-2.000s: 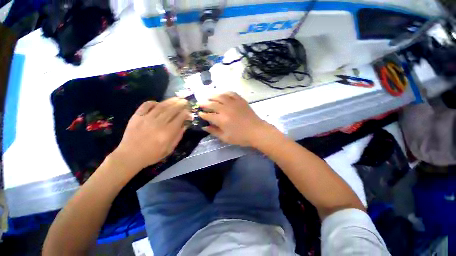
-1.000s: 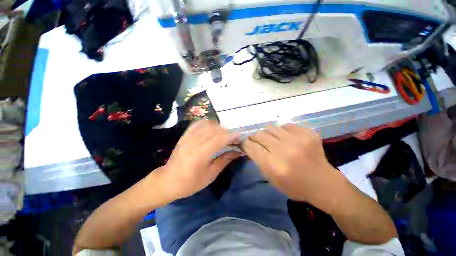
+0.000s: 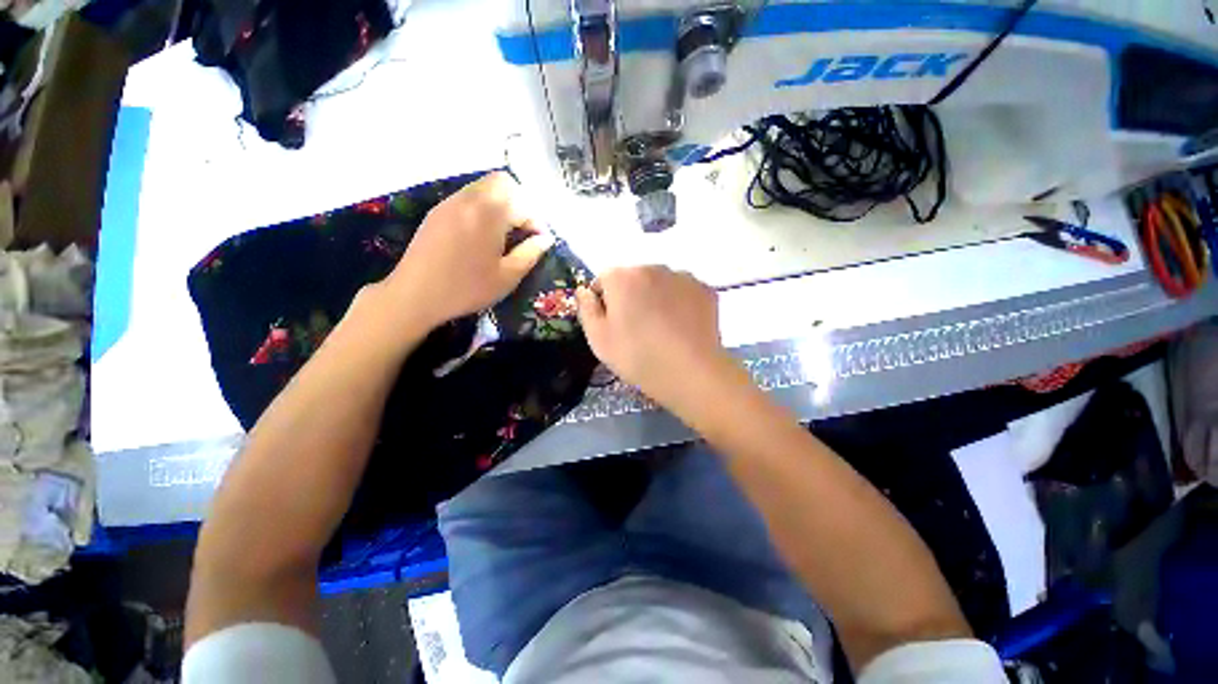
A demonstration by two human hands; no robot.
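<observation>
The black floral garment piece (image 3: 301,287) lies on the white table left of the needle area and hangs over the front edge. My left hand (image 3: 468,254) grips its upper part just left of the presser foot area. My right hand (image 3: 651,321) pinches its right edge, by a red flower. The sewing machine (image 3: 868,67), with blue stripe and "JACK" lettering, stands behind my hands. Glare hides the needle and the cloth edge under the head.
A tangled black cord heap (image 3: 848,163) lies under the machine arm. Red-orange snips (image 3: 1079,241) and orange-handled scissors (image 3: 1173,245) lie at the right. A crumpled floral bundle (image 3: 287,60) is at upper left. A grey ruler edge (image 3: 922,341) runs along the front.
Both hands have moved from the table's front edge up toward the needle area and apart from each other. The right edge of the cloth is now stretched between them.
</observation>
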